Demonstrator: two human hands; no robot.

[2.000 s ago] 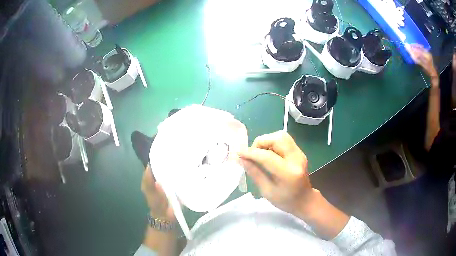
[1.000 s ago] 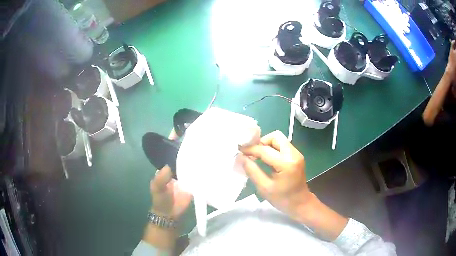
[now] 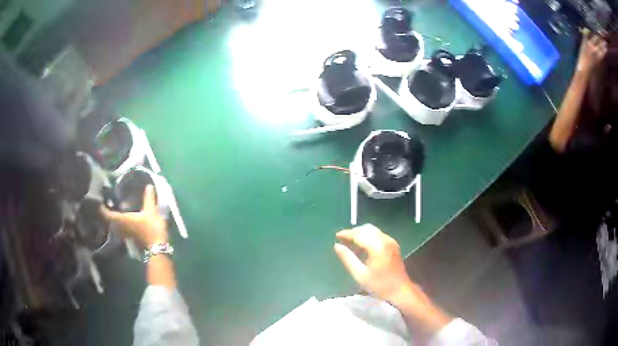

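Observation:
My left hand [image 3: 141, 221] is at the left, with fingers on the black inner part and side of a white-and-black camera unit [image 3: 162, 196] in the left group. Part of that unit is hidden behind the hand. My right hand [image 3: 374, 258] is empty over the bench, fingers curled and slightly apart. Just beyond it stands a single camera unit [image 3: 389, 164], open side up. Its two white antennas point toward me and a thin reddish wire [image 3: 332, 167] trails to its left.
Several grouped units [image 3: 114, 145] stand at the left, partly blurred. More waiting units [image 3: 345, 91] stand at the back right. A blue parts bin [image 3: 535, 57] holds white parts at the far right. Another person's arm [image 3: 572, 101] is at the right, above a stool [image 3: 515, 217].
The white housing held in both hands is gone from the middle. My left hand has moved left to the grouped units. My right hand has let go of the housing. The view has shifted.

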